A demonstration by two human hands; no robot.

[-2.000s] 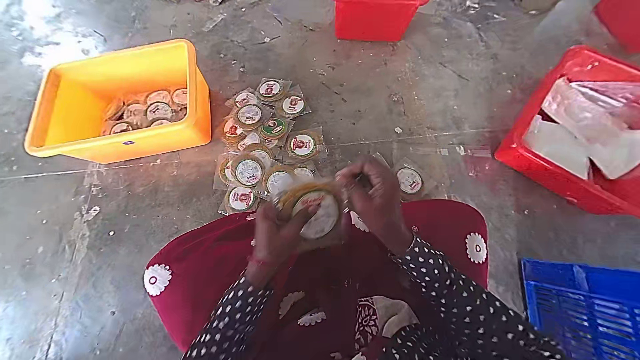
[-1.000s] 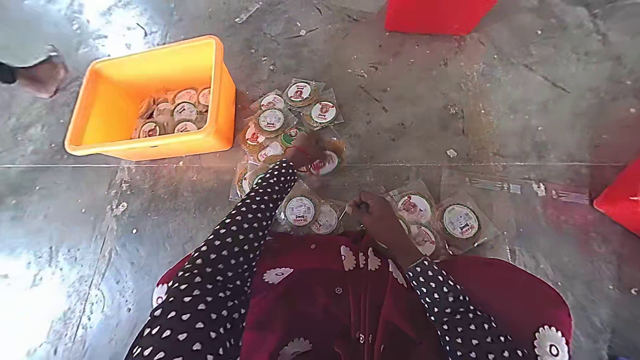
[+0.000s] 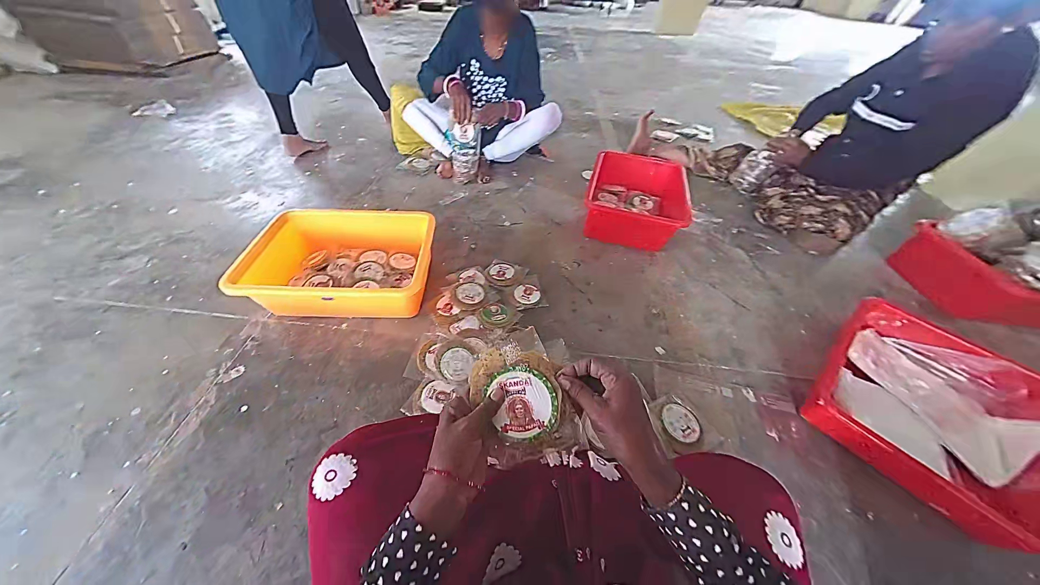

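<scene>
My left hand [image 3: 461,439] grips the lower left of a clear plastic packet of round flat papads [image 3: 524,405], which has a round green-rimmed printed label. At the packet's upper right edge, the thumb and finger of my right hand [image 3: 605,406] pinch together on what looks like its plastic. Behind and left of it, a pile of similar packets [image 3: 470,294] lies on the floor. Another packet with a round label [image 3: 681,423] lies right of my right hand. More packets are partly hidden beneath my hands.
A yellow tub [image 3: 325,302] holding papad packets stands at the left. Beyond stands a small red tub [image 3: 630,226] with packets. At the right, one red tub [image 3: 902,487] holds plastic sheets and another [image 3: 967,284] holds bags. Two people sit on the floor ahead; another stands at the upper left.
My left hand has come back from the pile and now holds a packet in front of me, with my right hand at its edge. The view has tilted up, showing the other people.
</scene>
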